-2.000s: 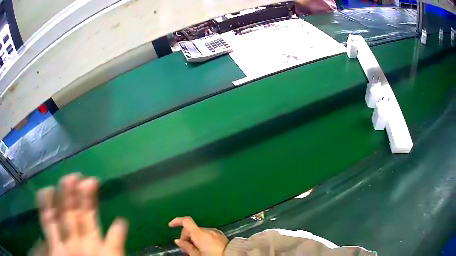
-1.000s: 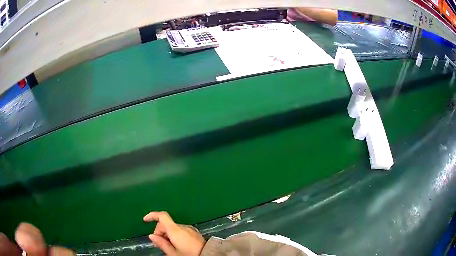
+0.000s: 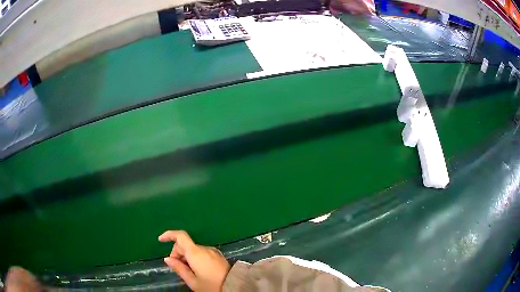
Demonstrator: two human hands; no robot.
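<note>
My right hand [image 3: 195,263] is at the lower middle, over the near edge of the green conveyor belt [image 3: 273,182]. Its thumb and forefinger are apart and nothing shows between them. My left hand [image 3: 21,280] is blurred and mostly cut off at the lower left corner; only a finger or two show, and I cannot tell whether it holds anything. A white guide bar [image 3: 433,157] slants across the belt at the right. White chargers, one of them here [image 3: 409,134], stand against its left side, with small prongs visible.
On the far ledge lie a grey calculator [image 3: 219,31] and a white record sheet [image 3: 311,43]. A person's hand or arm [image 3: 352,6] shows at the top edge. Several small white pieces stand at the far right. Torn scraps [image 3: 265,237] lie on the near ledge.
My left hand has dropped from over the belt into the lower left corner, mostly out of view. My right hand keeps its pose. The view has shifted.
</note>
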